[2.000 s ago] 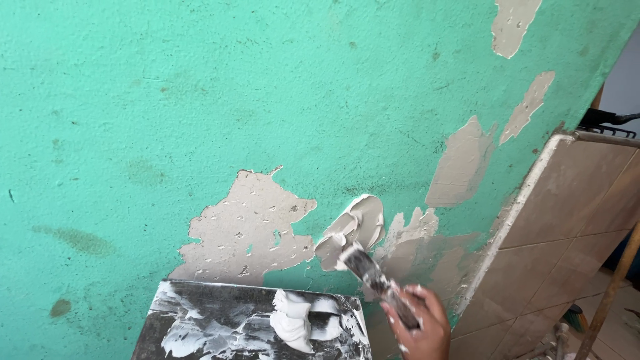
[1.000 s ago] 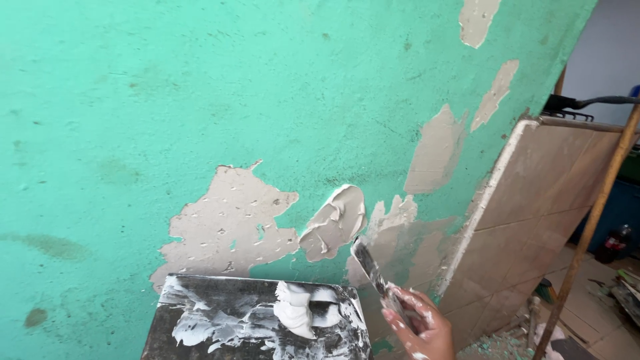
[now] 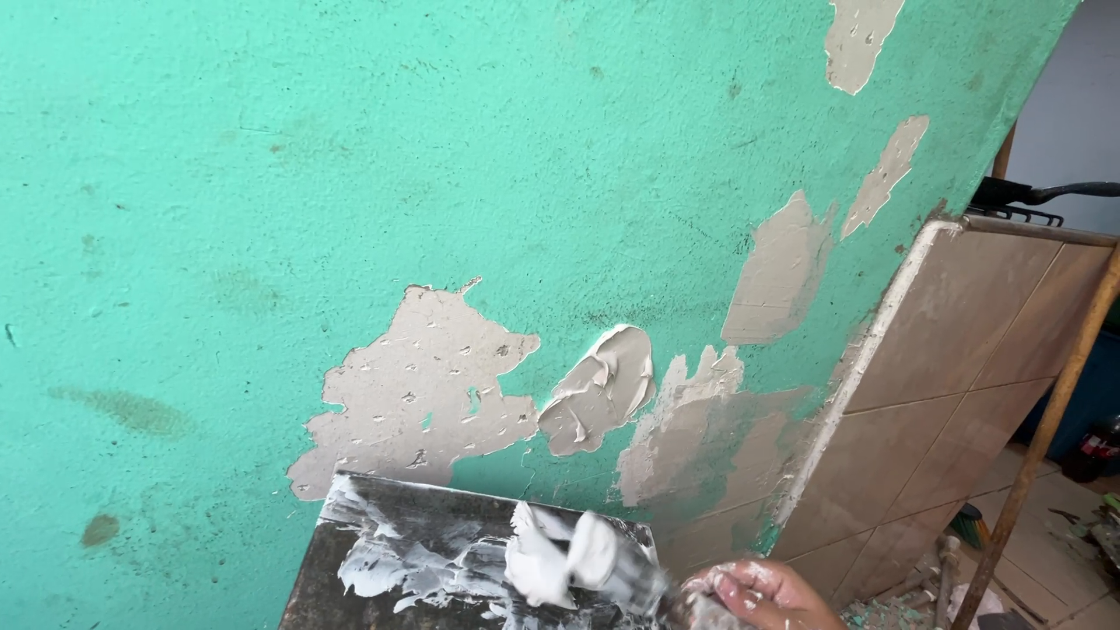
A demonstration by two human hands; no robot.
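Note:
My right hand (image 3: 757, 595), smeared with white paste, is closed around a putty knife (image 3: 643, 582) at the lower right. The knife is blurred; its blade is over the dark board (image 3: 420, 507), at the white filler (image 3: 538, 560) heaped there. Smears of filler cover much of the board. Behind it stands a green painted wall (image 3: 262, 219) with a bare pitted patch (image 3: 429, 367). Beside that patch is a thick ridged dab of filler (image 3: 604, 389), and farther right a thinly coated patch (image 3: 700, 437). My left hand is not in view.
A tiled half wall (image 3: 945, 350) adjoins the green wall at right. A wooden pole (image 3: 1041, 446) leans before it. On top are a black pan handle (image 3: 1076, 189) and a metal grate (image 3: 1019, 214). Debris (image 3: 901, 608) and a dark bottle (image 3: 1094, 446) are on the floor.
The putty knife has moved from the filler dab on the wall, down and away, to the white filler on the board. The view has shifted somewhat.

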